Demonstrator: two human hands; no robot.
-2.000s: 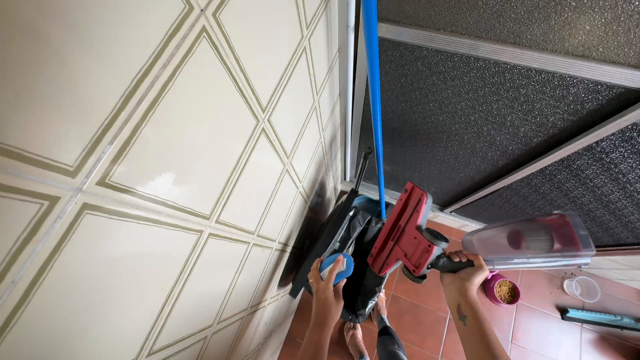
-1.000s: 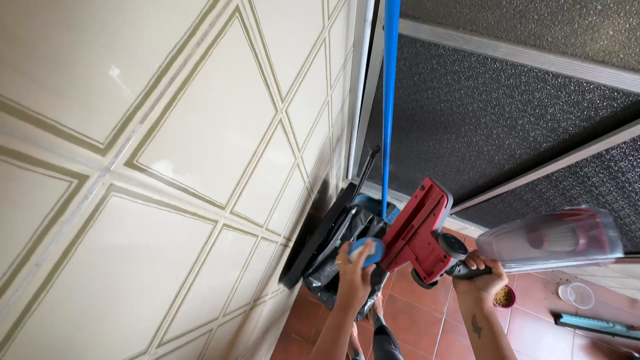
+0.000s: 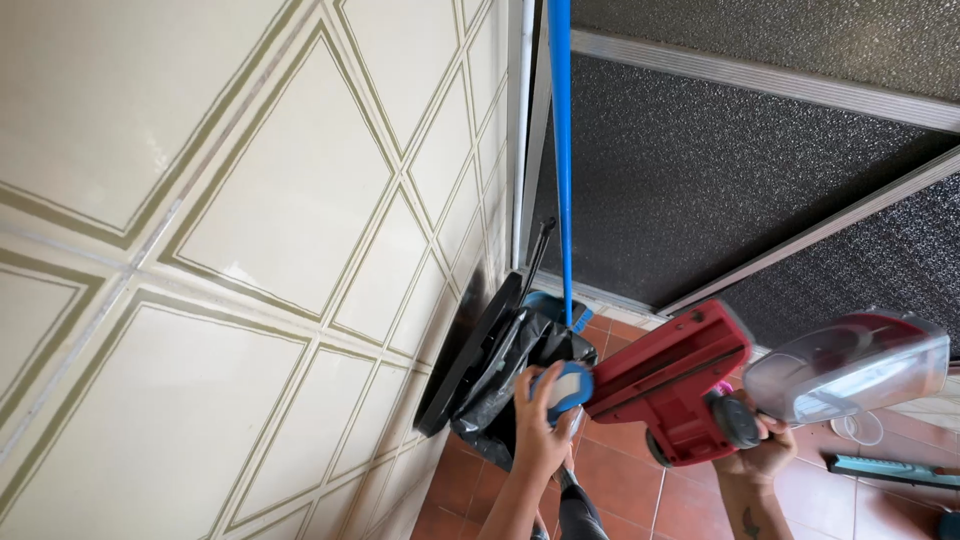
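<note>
In my left hand (image 3: pixel 541 420) is a small blue object with a pale face (image 3: pixel 568 388), held over the open mouth of a bin lined with a black plastic bag (image 3: pixel 517 360). My right hand (image 3: pixel 757 454) grips a red vacuum cleaner floor head (image 3: pixel 675 382), whose underside with its long slot faces up. One end of that head is beside the blue object. Right of my right hand is a clear plastic dust container with red inside (image 3: pixel 855 367); how it joins the head is hidden.
The black bin lid (image 3: pixel 469 352) stands raised against the tiled wall (image 3: pixel 270 187). A blue pole (image 3: pixel 562 150) rises behind the bin, before a textured glass door (image 3: pixel 712 172). On the tiled floor (image 3: pixel 622 465) are a clear round container (image 3: pixel 857 427) and a light blue brush-like tool (image 3: pixel 885 466).
The red vacuum head has tilted, and its slotted underside shows more plainly. The pink bowl of pellets seen on the floor earlier is now mostly hidden behind the vacuum and my right hand.
</note>
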